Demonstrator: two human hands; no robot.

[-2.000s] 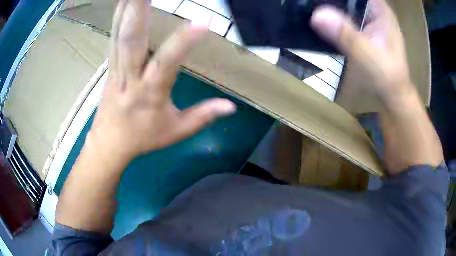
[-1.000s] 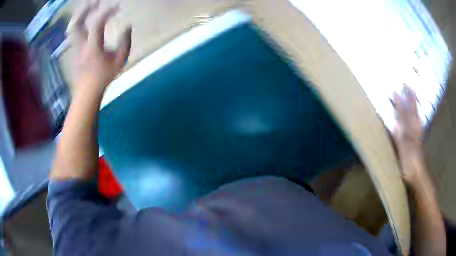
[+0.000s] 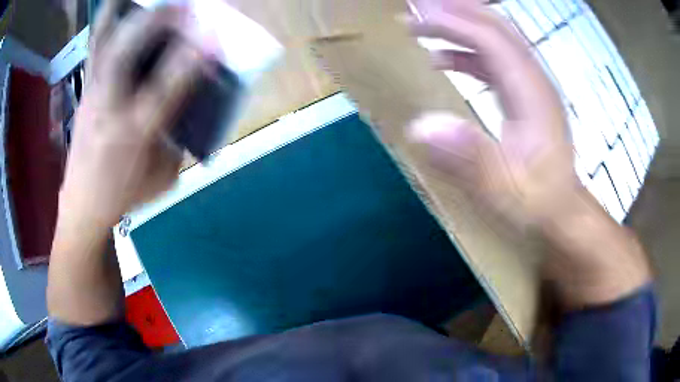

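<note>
My left hand [image 3: 142,104] is at the upper left, blurred, with its fingers around a dark product box [image 3: 205,112] with a white side, held above the cardboard sheet. My right hand [image 3: 507,127] is at the upper right, fingers apart and empty, above the near flap of the shipping carton. The shipping carton's near flap [image 3: 440,171] slants down across the view. White rows of product boxes [image 3: 608,112] fill the carton beyond my right hand.
The green work surface [image 3: 313,231] lies in front of me, with a white edge strip. The brown cardboard sheet [image 3: 298,74] lies beyond it. A dark red curtain [image 3: 33,164] hangs at the far left. A red item [image 3: 150,317] is below the green surface's left corner.
My left hand has taken hold of a dark box. My right hand has risen from the carton's white rows and moved left over the flap. The dark box it held earliest is gone from it.
</note>
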